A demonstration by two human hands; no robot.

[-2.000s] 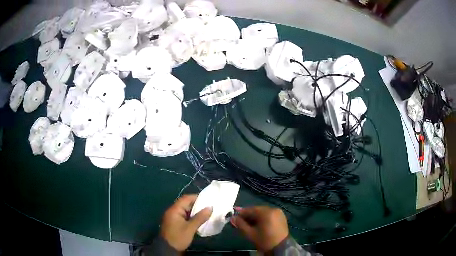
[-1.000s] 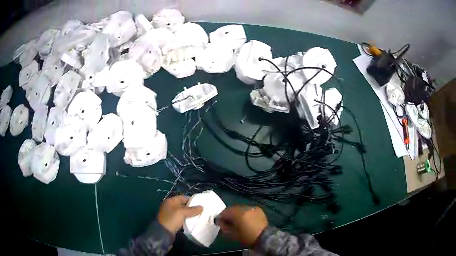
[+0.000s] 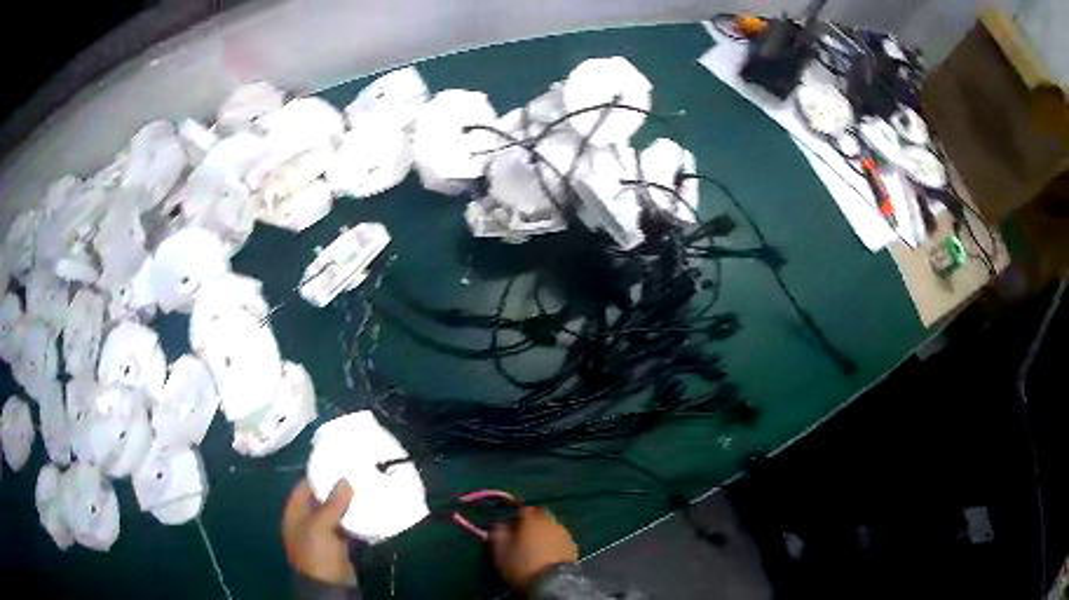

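My left hand (image 3: 318, 541) holds a white octagonal housing (image 3: 366, 483) by its lower left edge, above the green table. A short black cable stub (image 3: 396, 464) stands out of the housing's centre hole. My right hand (image 3: 535, 546) is around the handles of red-pink handled pliers (image 3: 487, 497). The dark jaws point left toward the housing's right edge; whether they touch it I cannot tell. The tangled black cables (image 3: 551, 413) lie just beyond both hands.
Many white housings (image 3: 191, 267) cover the table's left and back. Housings with black cables (image 3: 522, 193) are piled past the bundle. A white housing (image 3: 345, 265) lies tilted alone. At the right are white paper (image 3: 791, 152), a black block (image 3: 778, 61), an orange-red handled tool (image 3: 877, 190) and a cardboard box (image 3: 996, 129).
The view has turned right. My right hand has moved away from the housing and now holds the pliers. The housing is still in my left hand, its face with the stub showing more fully.
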